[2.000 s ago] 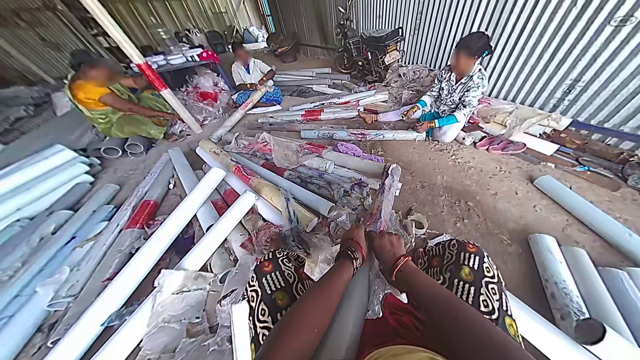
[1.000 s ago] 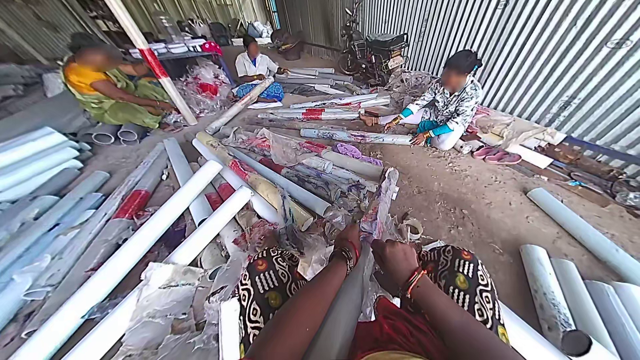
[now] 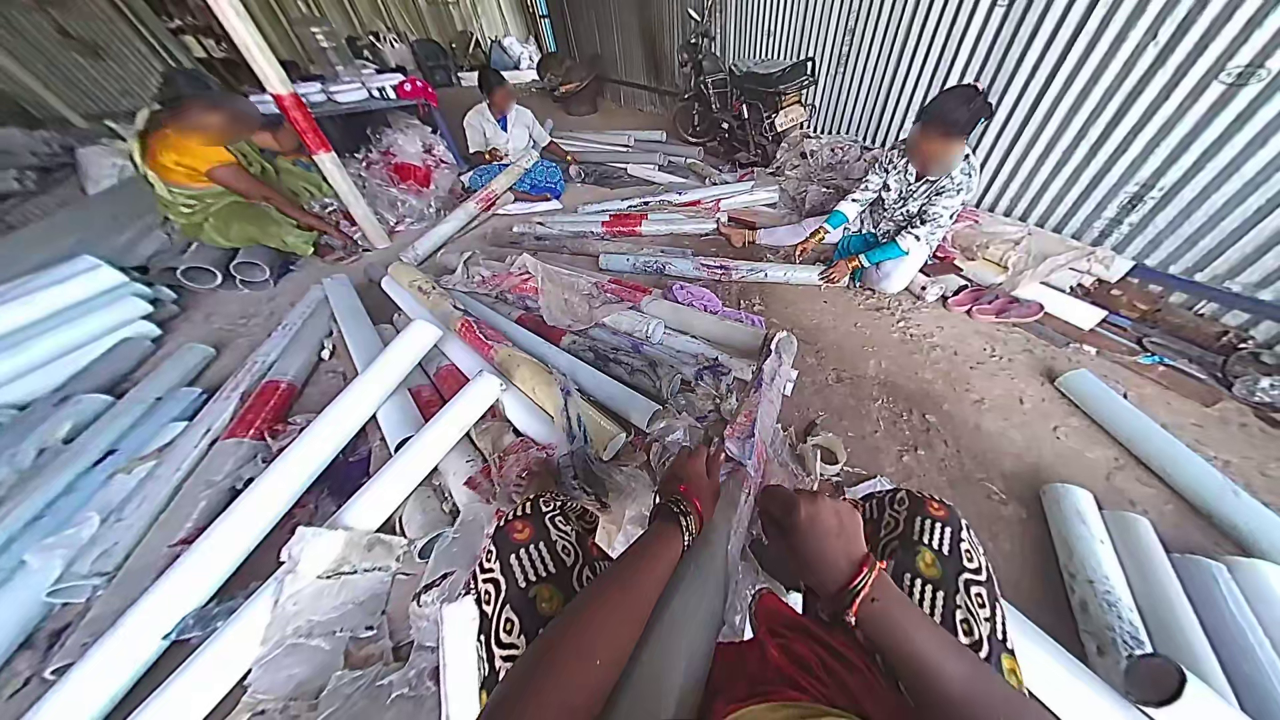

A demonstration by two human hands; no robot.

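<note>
A grey plastic pipe [image 3: 680, 600] lies lengthwise between my knees, its far part covered by printed clear plastic film [image 3: 757, 410]. My left hand [image 3: 692, 485] rests on the pipe's left side with its fingers closed round it, beside the film. On the right side, my right hand [image 3: 815, 535] is closed at the edge of the film; its fingertips are hidden, so what it pinches cannot be fully made out. Crumpled film and torn wrapping [image 3: 330, 610] lie to the left of my legs.
Many pipes, some with red bands, cover the floor ahead and left, among them a white pipe [image 3: 300, 480]. More pipes [image 3: 1090, 570] lie at right. Three people sit beyond: one at left [image 3: 230, 190], one at centre back [image 3: 510, 150], one at right [image 3: 900, 210]. A motorcycle [image 3: 740, 95] stands behind.
My right hand has moved away from the left one, from close beside it two seconds ago to further right and nearer my body. The left hand stays on the pipe.
</note>
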